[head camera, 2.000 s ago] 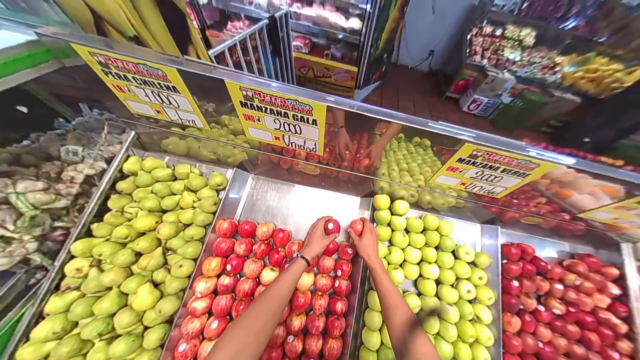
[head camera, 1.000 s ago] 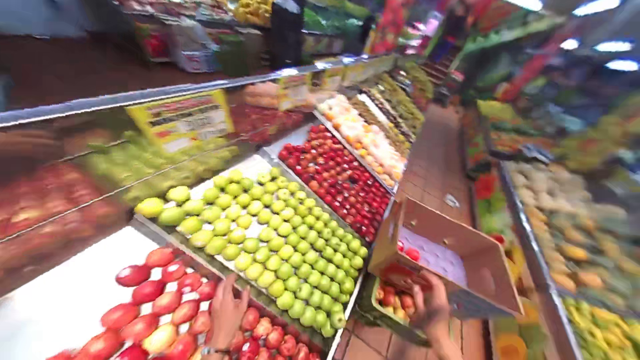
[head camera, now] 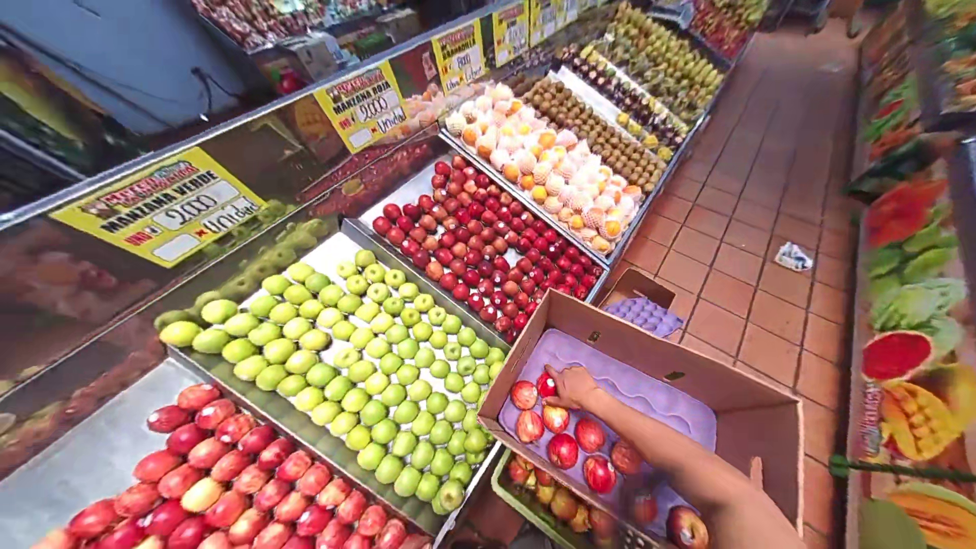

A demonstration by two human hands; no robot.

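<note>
My right hand reaches from the lower right into an open cardboard box, its fingers on a red apple. The apple is in the box's left part, above a purple molded tray. Several other red apples lie around and below my hand in the box, partly hidden by my forearm. My left hand cannot be seen. To the left, rows of green apples fill a display bin, and red-yellow apples lie in the bin at the lower left.
A green crate of fruit sits under the box. Dark red apples and net-wrapped fruit fill bins farther up. Another purple tray lies beyond the box. A tiled aisle runs along the display, with crumpled litter on it.
The view has swung right from the red-yellow apple bin to the box. My left hand, earlier over those apples, has left the view. My right hand now reaches farther inside the box.
</note>
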